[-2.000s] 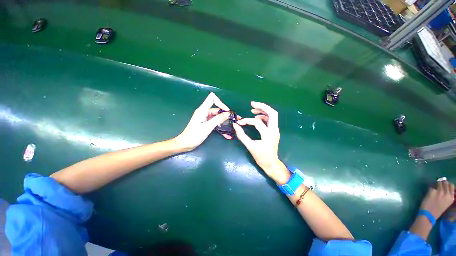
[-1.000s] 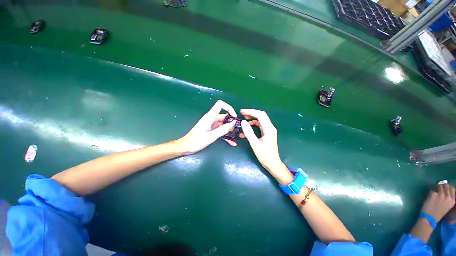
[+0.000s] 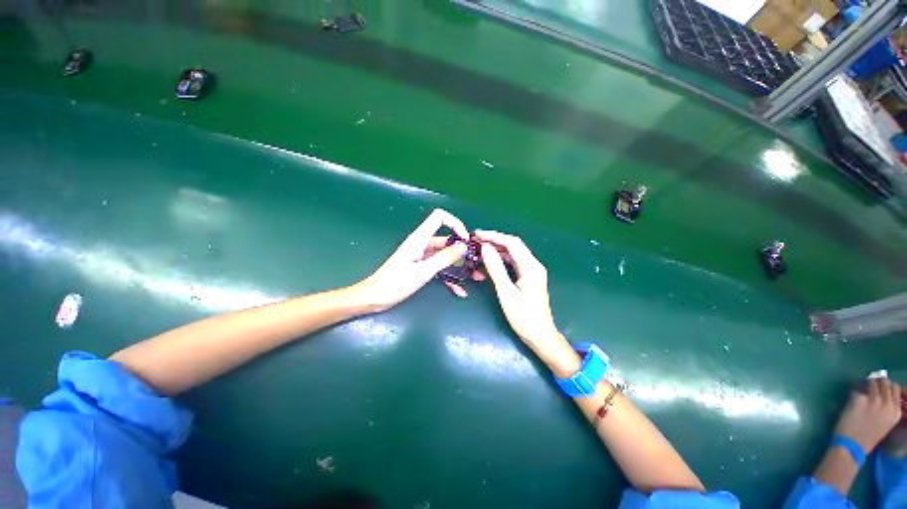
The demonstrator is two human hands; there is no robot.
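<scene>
A small black device unit [image 3: 455, 266] is held between my two hands above the glossy green worktop [image 3: 328, 418]. My left hand [image 3: 413, 264] grips it from the left, with the thumb on top and fingertips showing below. My right hand [image 3: 515, 278] pinches its upper right side with thumb and fingers. The fingers hide much of the unit, so its details cannot be told. A blue band [image 3: 585, 372] and a thin reddish bracelet [image 3: 608, 400] are on my right wrist.
Beyond the bench edge, the green belt [image 3: 418, 129] carries spaced black units, two at right [image 3: 629, 203] [image 3: 774, 258] and several at left [image 3: 192, 83]. A pale scrap [image 3: 69, 310] lies at left. A metal post [image 3: 870, 316] and another person's hand [image 3: 871, 410] are at right. Black trays [image 3: 721, 45] stand on the far ledge.
The right-hand belt units have shifted left. My hands have drawn closer together around the unit and moved slightly down since the earliest frame; my right fingers have closed in on it.
</scene>
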